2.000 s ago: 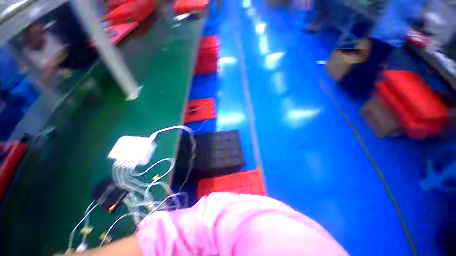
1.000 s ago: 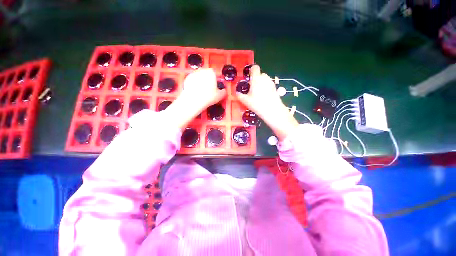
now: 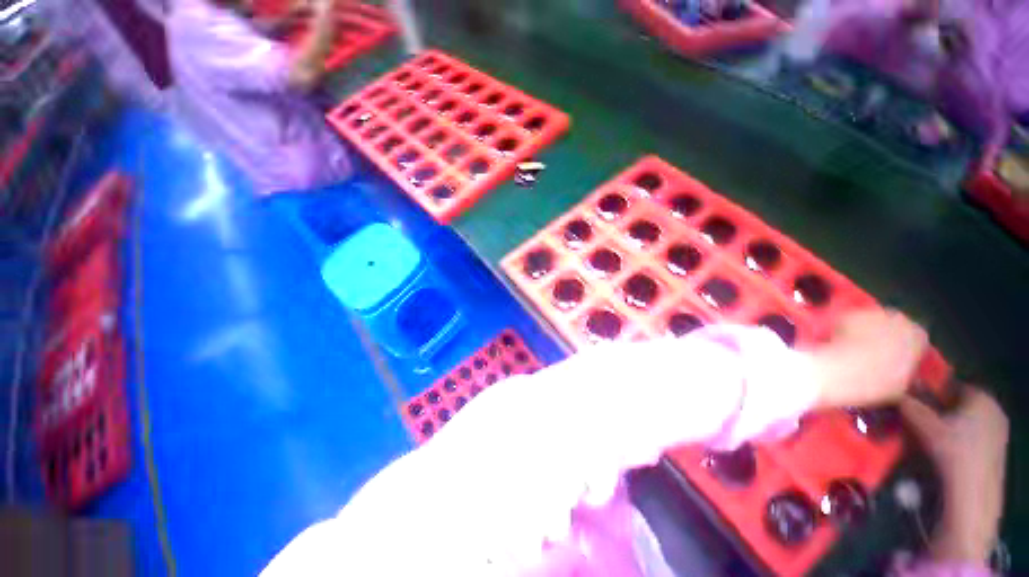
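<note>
A red compartment tray (image 3: 841,456) holds round glossy black watch heads (image 3: 810,290) in its pockets. My left hand (image 3: 880,358) is over the tray's far right part, with its fingers curled and their tips hidden. My right hand (image 3: 968,456) is at the tray's right edge, close to my left hand. A dark, blurred thing (image 3: 937,392) lies between the hands; whether either hand grips it is unclear. Two watch heads sit close together near the tray's lower right corner. A blurred white charging puck (image 3: 908,493) is beside the tray.
A second filled red tray (image 3: 451,130) lies farther left on the green bench, with a small object (image 3: 528,172) between the trays. Below are a blue stool (image 3: 372,268) and another red tray (image 3: 480,378). People in pink sleeves are at upper left and upper right.
The view has swung left, showing more of the bench, floor and another worker. Both hands are now close together at the tray's right side; the white charger box has left view.
</note>
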